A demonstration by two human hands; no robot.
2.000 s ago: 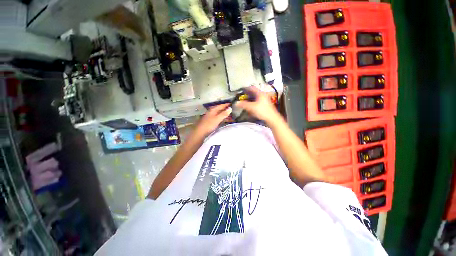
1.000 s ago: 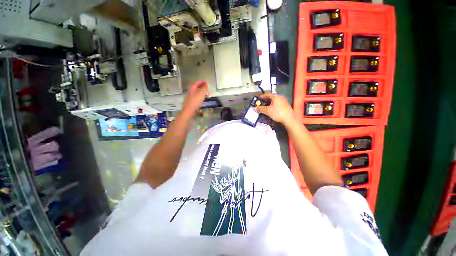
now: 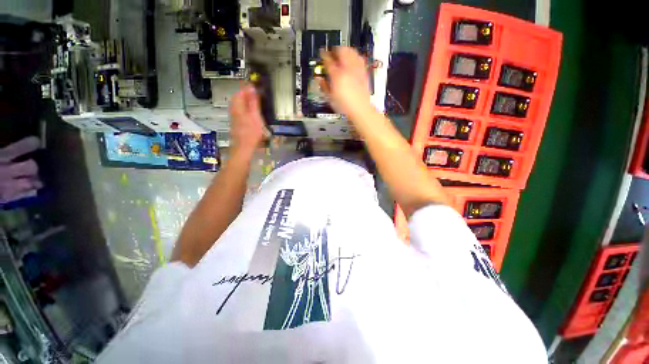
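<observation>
My left hand (image 3: 246, 119) holds a dark device unit (image 3: 264, 91) near-upright, its yellow spot at the upper end, in front of the left machine's pale slide area. My right hand (image 3: 346, 79), slightly blurred, has its fingertips on another device unit (image 3: 318, 87) with a yellow spot, at the black fixture (image 3: 313, 44) on the right slide. The fingers hide part of that unit, so how it is seated cannot be seen. A further unit (image 3: 226, 53) sits in the black fixture to the left.
Red trays (image 3: 539, 106) with black units in pockets lie on the right, beside a green surface (image 3: 569, 163). Another red tray (image 3: 585, 306) is at the far lower right. A blue illustrated panel (image 3: 158, 150) is below the left machine's front edge. Cable chains run between the slides.
My right hand has moved forward from near my body to the right slide. My left hand, empty a second ago, now holds a unit. The black fixture now shows on the right slide.
</observation>
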